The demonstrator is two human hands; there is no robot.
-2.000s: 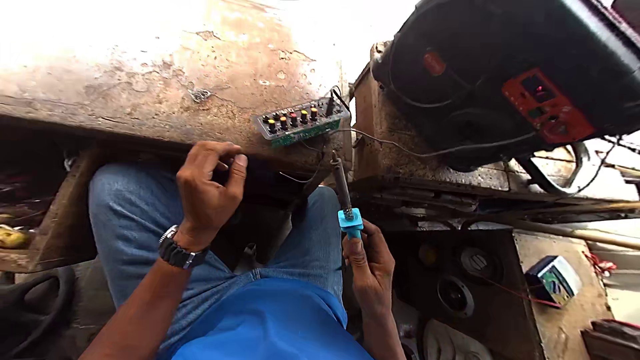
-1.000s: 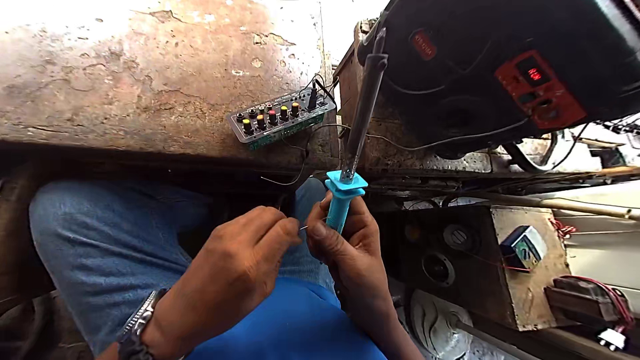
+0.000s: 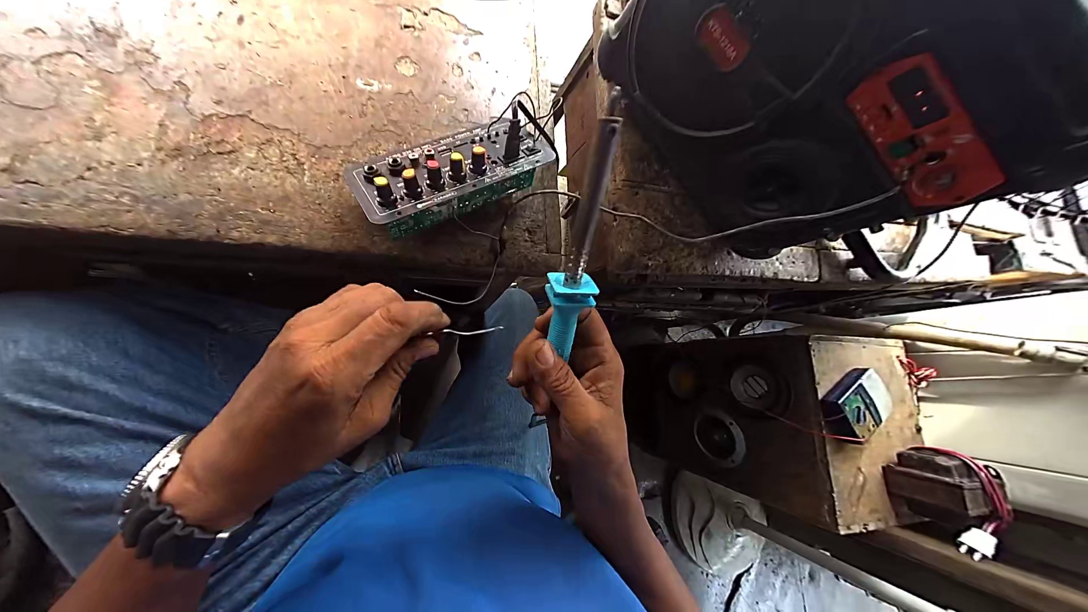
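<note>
My right hand (image 3: 574, 374) grips the blue handle of a soldering iron (image 3: 586, 212), whose metal barrel points up and away from me. My left hand (image 3: 340, 365) pinches a short, thin silvery wire (image 3: 472, 331) between thumb and forefinger; its free end points toward the iron's handle without touching it. Beyond my hands, a control panel board with colored knobs (image 3: 455, 174) lies at the bench's edge, a black plug and cable standing in its right end. A thin lead (image 3: 450, 301) hangs from the bench edge between board and hands.
The worn bench (image 3: 212, 127) spans the far left. A black speaker (image 3: 765, 119) with a red panel stands at the upper right, a cable running from it toward the board. Lower right are a wooden speaker box (image 3: 756, 425), a small blue-white device (image 3: 857, 405) and a transformer (image 3: 943, 484).
The soldering iron was held lower and farther right of the left hand two seconds ago; the hands came closer together. Since one second ago, my left hand has drawn back left from the right hand.
</note>
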